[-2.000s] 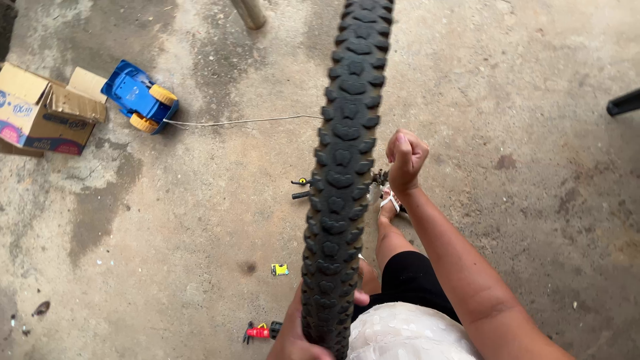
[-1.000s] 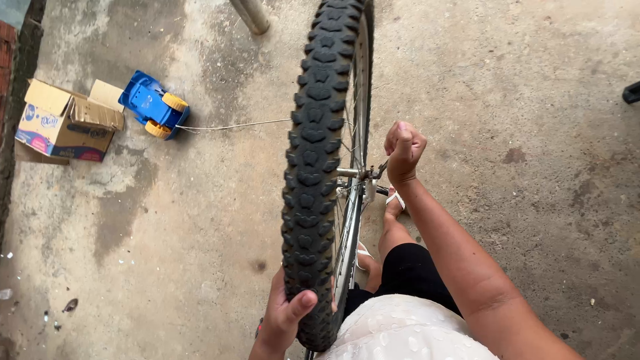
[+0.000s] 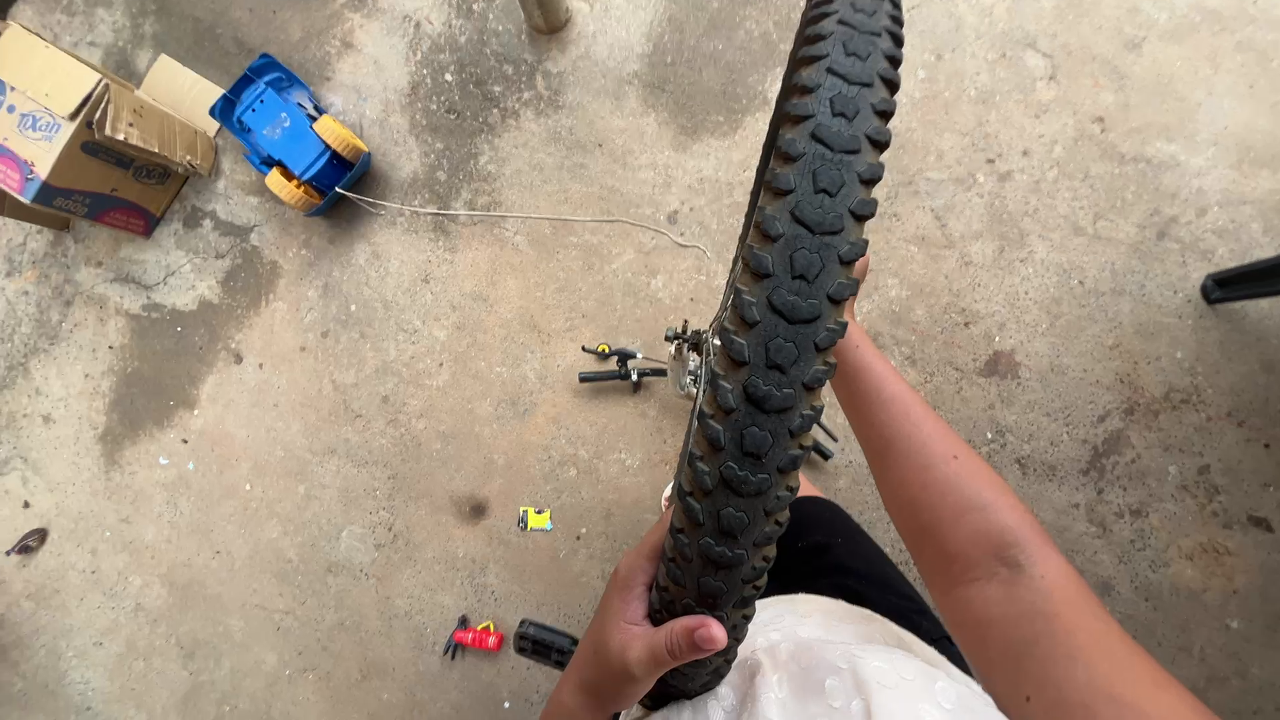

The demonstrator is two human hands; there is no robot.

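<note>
A knobby black bicycle tire [image 3: 790, 300] on its wheel stands upright in front of my body, running from my lap to the top edge. My left hand [image 3: 650, 630] grips the tire near its lower end, the thumb lying over the tread. On the tire's right side is my right hand [image 3: 858, 290], mostly hidden behind the tread, so its fingers and whatever they touch cannot be made out. Beyond the wheel's left side show a handlebar grip with a brake lever [image 3: 620, 370] and metal bike parts [image 3: 685, 360]. A black pedal [image 3: 545, 643] lies left of my left hand.
An overturned blue toy vehicle [image 3: 275, 125] with yellow wheels trails a string [image 3: 540, 216] over the concrete floor. Beside it is an open cardboard box [image 3: 110, 150]. A small yellow packet [image 3: 535, 519] and a red toy-like object [image 3: 478, 638] lie nearer. A dark leg [image 3: 1240, 282] juts in at right.
The wheel's upper part now leans to the right in view and hides most of my right hand, which showed as a closed fist beside the hub before. My left hand stays on the tire.
</note>
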